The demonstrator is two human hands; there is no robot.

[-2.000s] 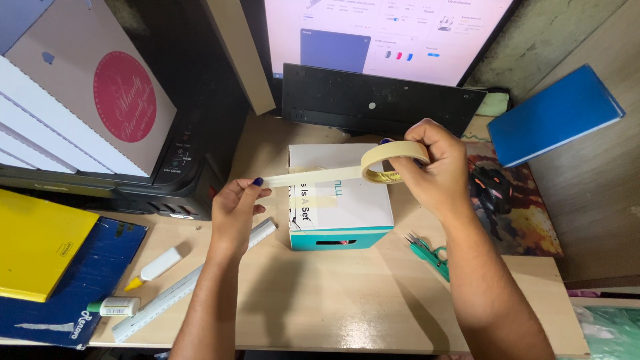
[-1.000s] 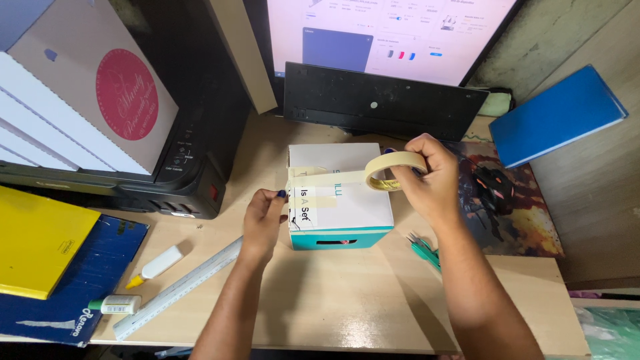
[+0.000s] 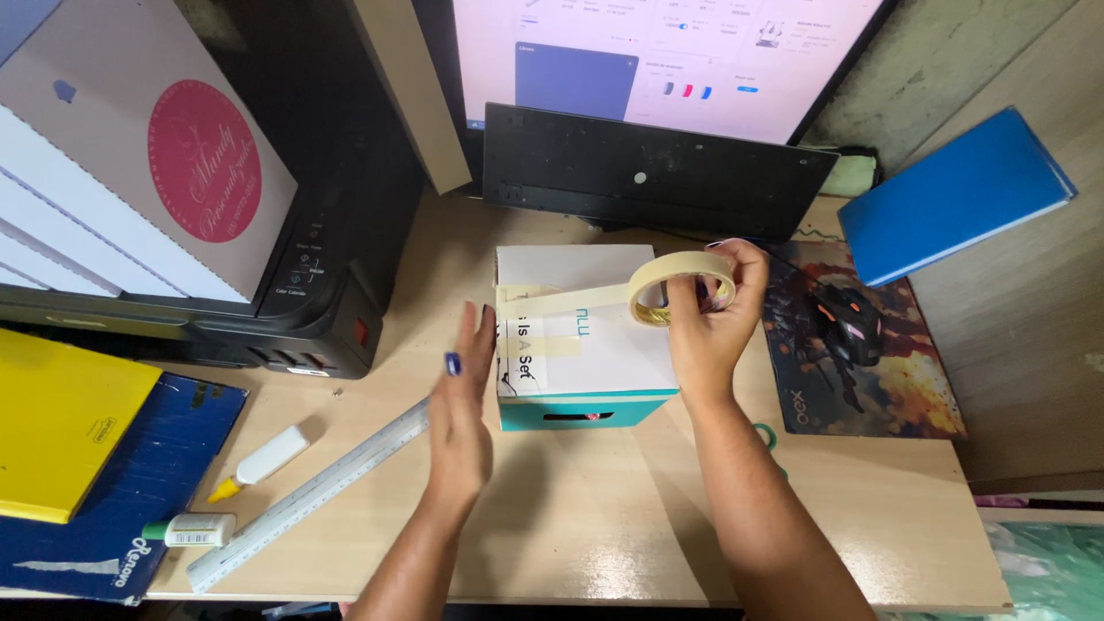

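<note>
A white and teal cardboard box (image 3: 604,362) stands on the desk with pieces of masking tape on its top. My right hand (image 3: 711,319) holds a roll of masking tape (image 3: 642,289) above the box's right edge, fingers through its core. From the roll a strip of tape (image 3: 565,302) runs left across the top to the left edge. My left hand (image 3: 461,414) is beside the box's left side with fingers extended, against or very near it, holding nothing visible. Part of a green-handled tool (image 3: 766,435) shows behind my right forearm; the rest is hidden.
A clear ruler (image 3: 306,496), a white glue bottle with a green cap (image 3: 200,530) and a white tube with a yellow tip (image 3: 272,454) lie left. Behind are a black keyboard (image 3: 642,177) and a monitor. A black printer (image 3: 345,319) stands left, a mouse (image 3: 845,323) on its pad right.
The tape strip, stretched between my hands above the box two seconds ago, now lies across its top. My left hand has come down beside the box's left side, and the roll has moved right.
</note>
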